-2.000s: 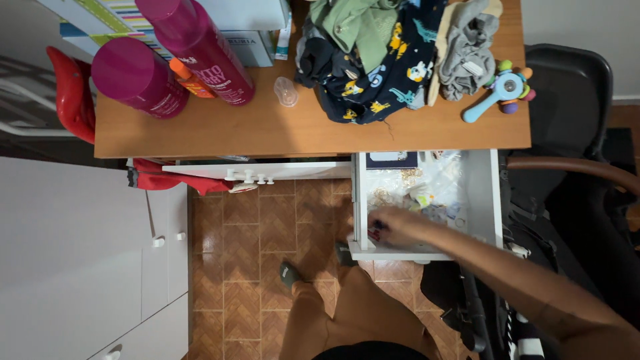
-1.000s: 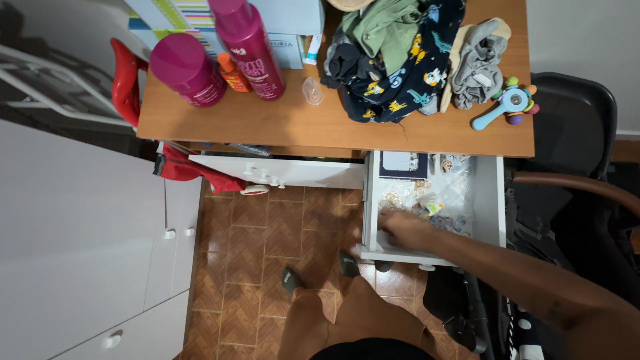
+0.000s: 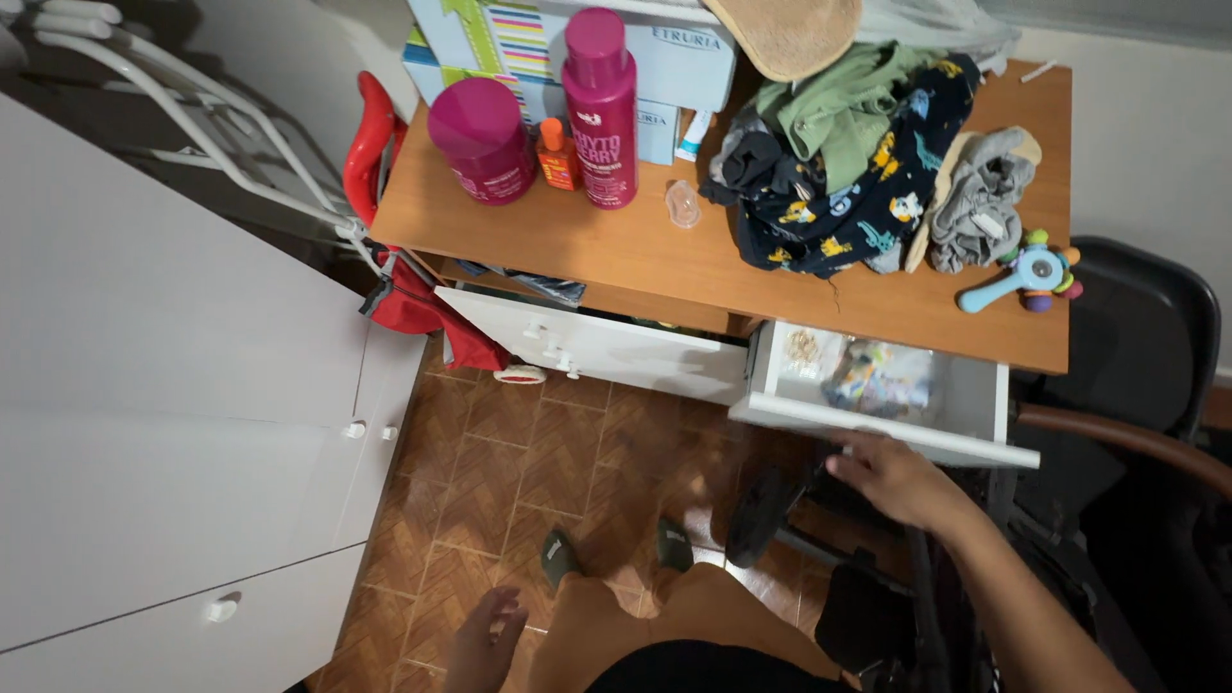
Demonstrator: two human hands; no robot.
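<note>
My right hand (image 3: 890,481) is at the front panel of the small white drawer (image 3: 895,433), its fingers against or just below the panel; whether they touch it is unclear. The drawer stands partly pulled out, with small items in clear plastic packaging (image 3: 881,377) inside. My left hand (image 3: 488,630) hangs low beside my leg, fingers loosely apart and holding nothing. A wider white drawer (image 3: 597,342) to the left is also partly out. Above both lies the wooden dresser top (image 3: 654,255).
On the dresser top are magenta bottles (image 3: 602,115), folded clothes (image 3: 847,183), a clear plastic cap (image 3: 683,204) and a baby rattle (image 3: 1025,274). White cabinets (image 3: 183,385) stand left. A black stroller (image 3: 924,597) and a black chair (image 3: 1136,327) are at right.
My right hand has come out of the small drawer to its front. That drawer has slid partly inward. My left hand has come into view. The view has shifted and tilted.
</note>
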